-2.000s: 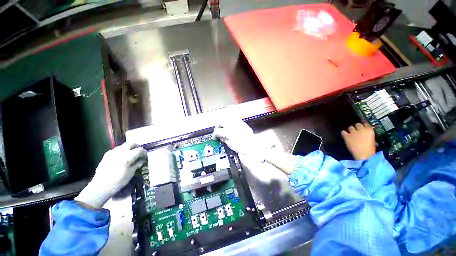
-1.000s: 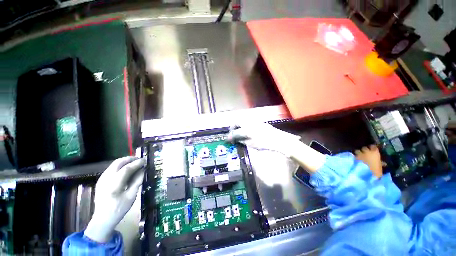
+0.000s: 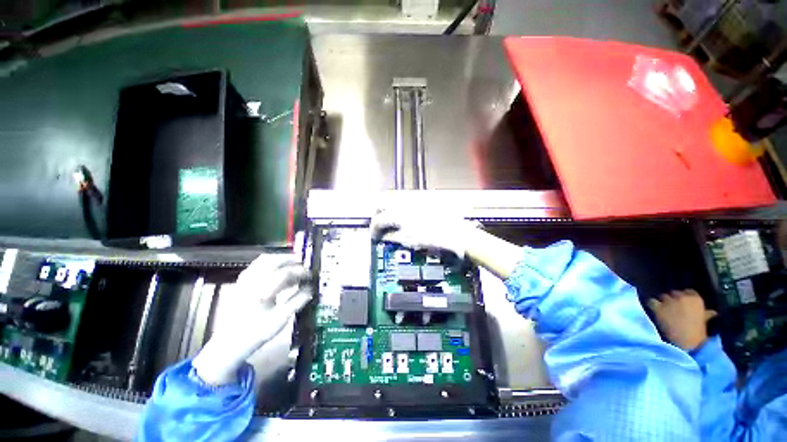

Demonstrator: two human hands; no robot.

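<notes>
A green circuit board [image 3: 393,341] with white, grey and black parts lies in a black carrier [image 3: 431,403] on the conveyor. A dark hold-down bar [image 3: 427,302] crosses its middle. My left hand [image 3: 263,302], in a white glove, is at the carrier's left edge with its fingers bent; whether it grips the edge is unclear. My right hand [image 3: 427,230], also gloved, lies over the top part of the board and carrier. Its fingertips are near the top of the large pale component [image 3: 345,257]; their undersides are hidden.
A black bin [image 3: 226,164] holding a small green board [image 3: 198,200] stands on the green mat beside cutters [image 3: 89,194]. A red sheet [image 3: 639,147] lies beyond the rail. Other boards are at far left [image 3: 39,324] and far right. A neighbour's bare hand [image 3: 682,318] is at right.
The view has swung right to left, so the bin and board appear further right. My right hand has moved inward over the board's top. The phone no longer shows.
</notes>
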